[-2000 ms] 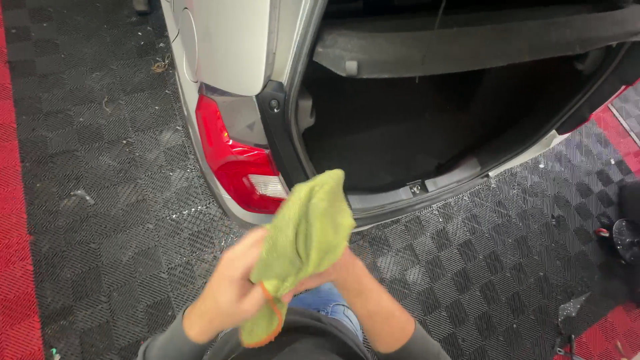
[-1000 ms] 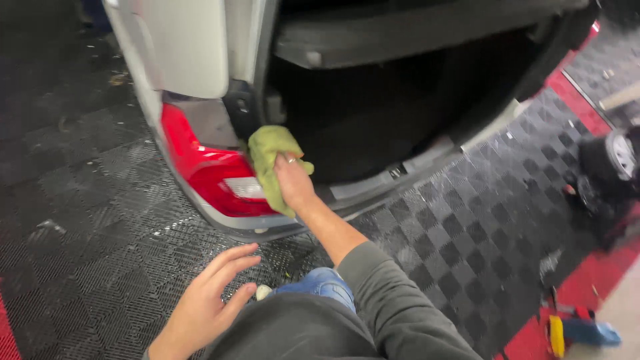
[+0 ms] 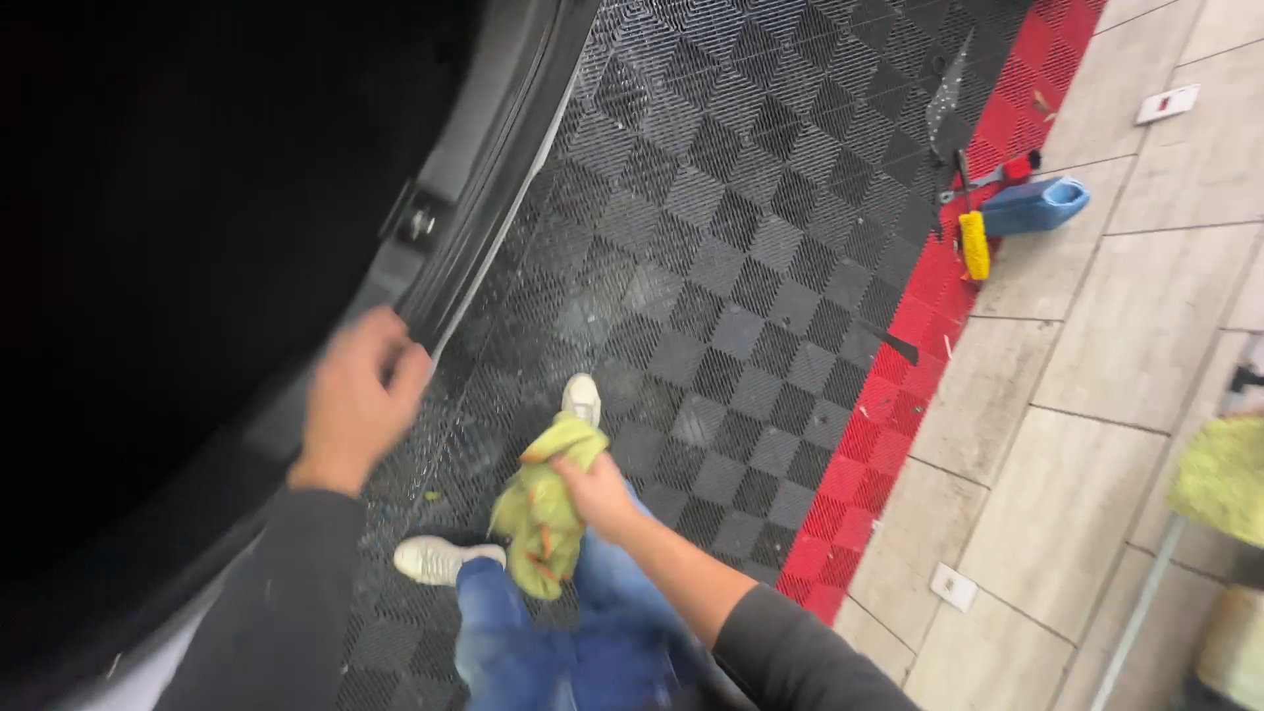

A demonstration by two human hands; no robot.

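A crumpled yellow-green microfibre cloth with orange edging [image 3: 545, 509] hangs from my right hand [image 3: 592, 491], above my shoes and jeans. My left hand [image 3: 360, 395] holds nothing; it is blurred, with its fingers bent, over the rear sill of the car's open boot [image 3: 494, 188]. Whether it touches the sill I cannot tell. The metal boot latch striker [image 3: 421, 223] lies a little beyond that hand. Inside, the boot is dark and its contents are hidden.
Black and grey floor tiles [image 3: 731, 296] with a red border [image 3: 889, 395] meet beige tiles [image 3: 1096, 326]. A blue plastic container [image 3: 1037, 205], a yellow-headed brush [image 3: 974, 245] and other tools lie by the border. A fuzzy yellow-green mop-like head [image 3: 1220, 479] stands at the right.
The cloth, at the tail light in my right hand one second ago, is now above my feet. My left hand has moved to the boot sill. The view has swung far to the right.
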